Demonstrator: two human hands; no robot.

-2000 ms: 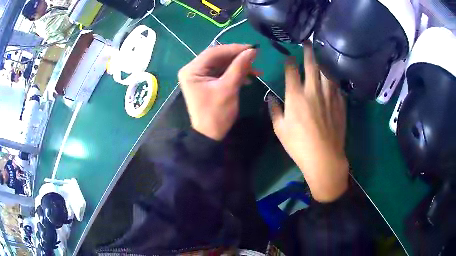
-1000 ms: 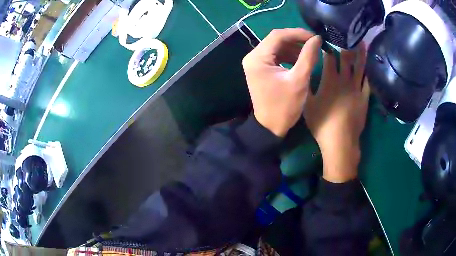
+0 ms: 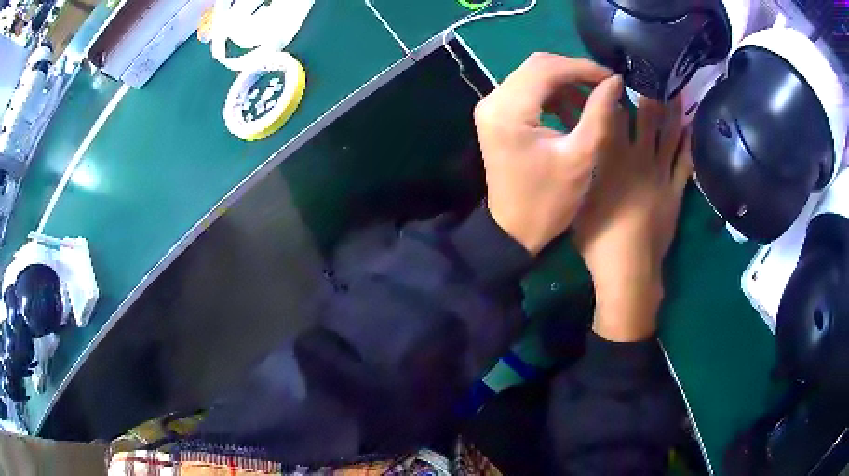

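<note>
A glossy black dome camera (image 3: 652,42) in white housing is at the top right. My left hand (image 3: 549,153) has thumb and forefinger pinched together at the lower edge of its ball; a tiny dark part seems to be between the tips, mostly hidden. My right hand (image 3: 633,209) lies partly behind my left hand, fingers extended and slightly apart, with the fingertips up against the camera's underside. Its thumb is hidden. A second black dome camera (image 3: 763,139) in white housing stands to the right, and a third (image 3: 819,307) is cut off by the right edge.
A yellow-edged tape roll (image 3: 265,96) with small parts in its centre lies at upper left, beside a larger white roll (image 3: 270,28). A white cable (image 3: 484,17) runs over the bench edge (image 3: 307,144). More black-and-white cameras (image 3: 42,297) stand at far left. A long box (image 3: 154,42) lies at top left.
Both hands have moved right and come together at the first camera; my left fingertips now meet its ball. The view has shifted, and the tape rolls sit higher in it.
</note>
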